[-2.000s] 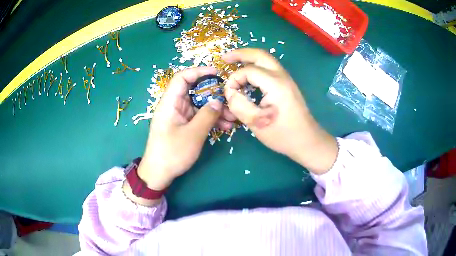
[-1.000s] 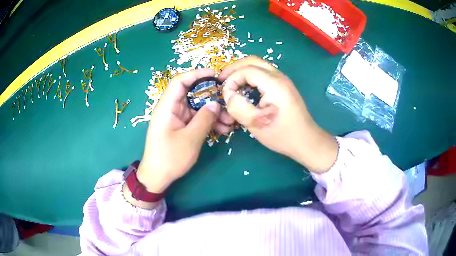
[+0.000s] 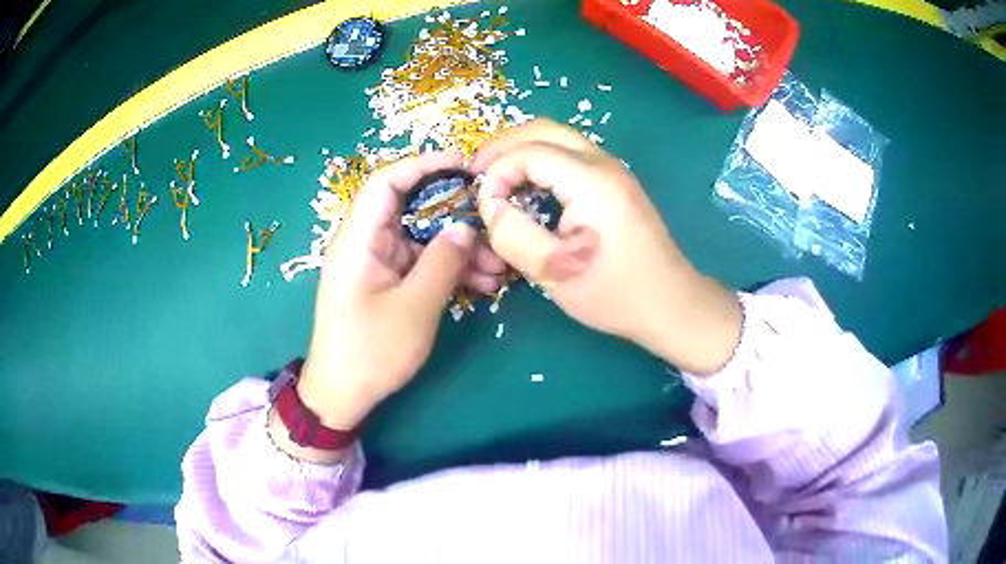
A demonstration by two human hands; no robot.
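Note:
My left hand holds a round unit, a black-rimmed disc with a blue-silver inside and an orange strip across it, with the thumb on its lower edge. My right hand is at the disc's right edge, its thumb and index fingertips pinched together there. What lies between those fingertips is too small to tell. A second dark part shows under the right hand, partly hidden by its fingers. A mixed heap of orange flexes and white pieces lies beyond and partly under both hands.
Another round unit lies by the yellow stripe. Forked flex cables lie apart at left. A red tray holds white pieces at upper right. A clear bag with a white label lies right of the heap.
The whole view has shifted slightly, so things appear a little further left. Both hands stay together at the disc, with only small finger movement.

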